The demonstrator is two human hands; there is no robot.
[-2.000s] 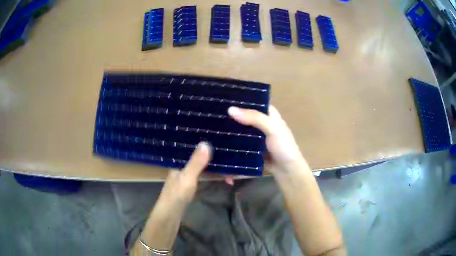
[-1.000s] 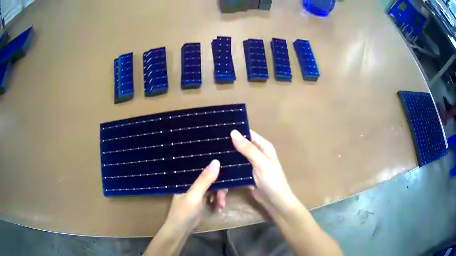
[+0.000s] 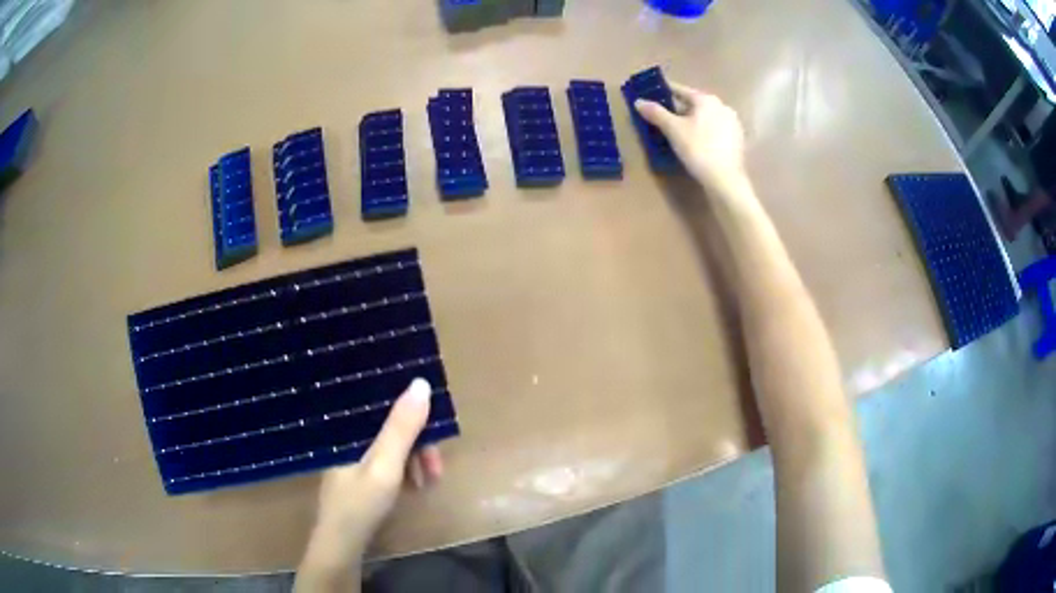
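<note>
My left hand (image 3: 382, 475) grips a partly split solar cell piece (image 3: 290, 371), a wide dark-blue rectangle with silver lines, by its lower right corner, thumb on top. My right hand (image 3: 701, 127) is at the right end of a row of small strip piles, its fingers on a dark cell strip (image 3: 651, 90) over the rightmost pile. The fingers partly hide that pile. Several other piles of cell strips (image 3: 534, 136) stand to its left, short silver lines across their tops.
A stack of uncut cells (image 3: 955, 257) lies at the right table edge. A dark block (image 3: 498, 12) and a blue object (image 3: 681, 6) are cut off at the top. Blue-topped pieces (image 3: 16, 141) show at the far left.
My right hand has left the large piece and moved up and right to the rightmost pile with a strip. The large piece is narrower and further left in my left hand. The view has shifted.
</note>
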